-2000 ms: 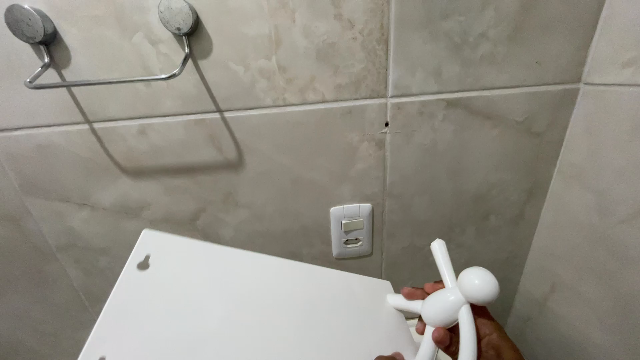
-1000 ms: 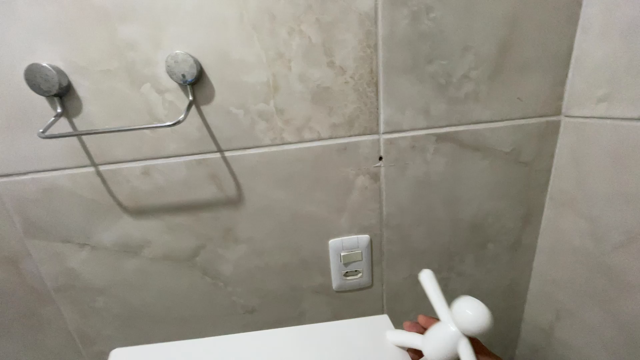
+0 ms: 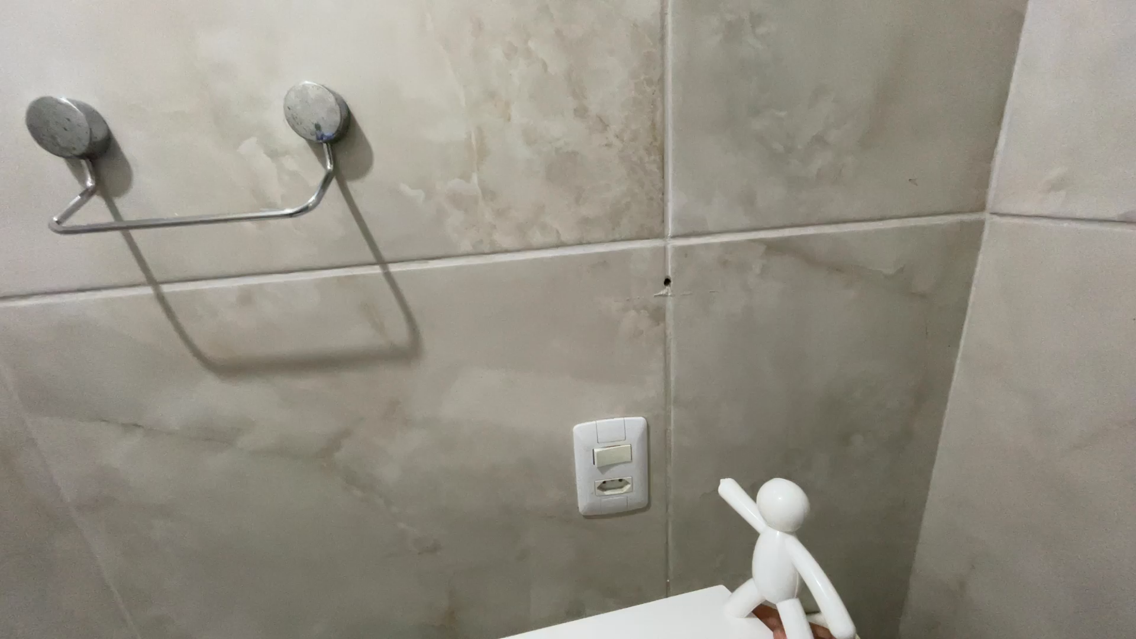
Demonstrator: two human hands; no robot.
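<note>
At the lower right stands a white human-shaped figure (image 3: 775,566) with a round head, one arm raised and the other lowered. Its legs meet the corner of a white panel (image 3: 674,614), which is mostly cut off by the bottom edge. Only a few fingers of my right hand (image 3: 770,619) show, behind and between the figure's legs, holding it; the rest of the hand is hidden or out of frame. My left hand is not in view.
A metal towel bar (image 3: 186,220) on round mounts is fixed to the tiled wall at the upper left. A white switch and socket plate (image 3: 611,467) sits above the panel. A small dark hole (image 3: 666,281) marks the vertical grout line. A wall corner stands at the right.
The panel and figure have moved lower in the view, and the panel now slopes up to the right. Its keyhole slot, seen two seconds ago, is out of frame. Less of my right hand shows.
</note>
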